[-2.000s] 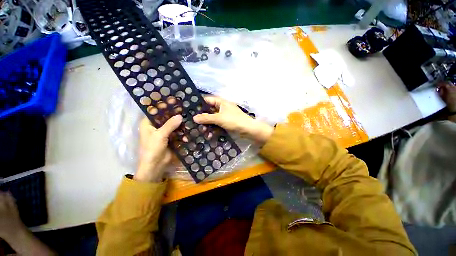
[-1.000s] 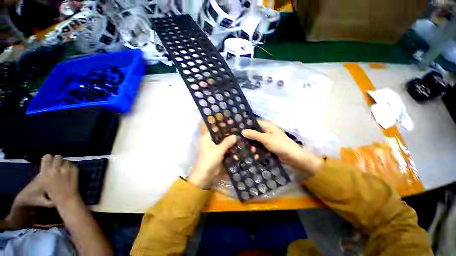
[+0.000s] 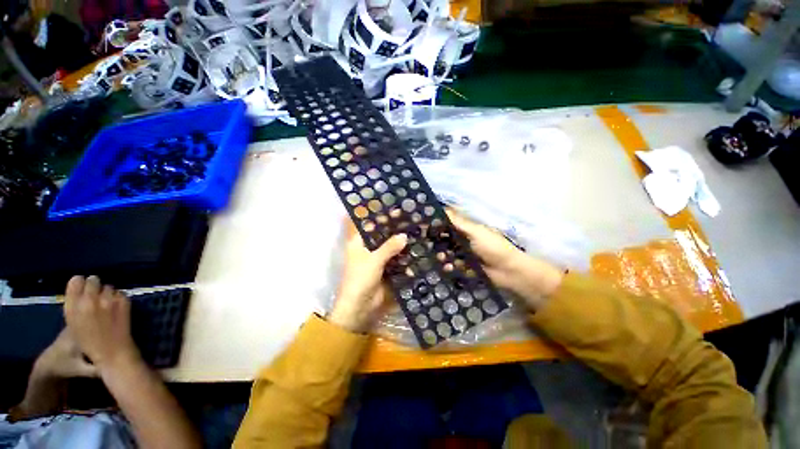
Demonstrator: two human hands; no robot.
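Observation:
A long black perforated tray [image 3: 386, 188] is held at a slant over the bench, its far end towards the white housings. Several small round black parts [image 3: 422, 289] show at its near part. My left hand [image 3: 364, 272] grips its left edge, thumb on top. My right hand [image 3: 496, 250] holds its right edge; its fingers are partly hidden beneath the tray. A clear plastic bag [image 3: 535, 175] lies under and behind the tray, with small black rings near its far part.
A blue bin [image 3: 226, 167] of black parts stands left, beyond a black block [image 3: 105, 245]. Another person's hands [image 3: 96, 320] are at a black tray at left. White curved housings [image 3: 338, 39] are heaped behind. A white cloth [image 3: 674, 180] and black round objects [image 3: 741, 138] lie right.
The view has swung left since the first frame, bringing in more of the bin and the neighbour's hands. My right thumb no longer shows clearly on top of the tray.

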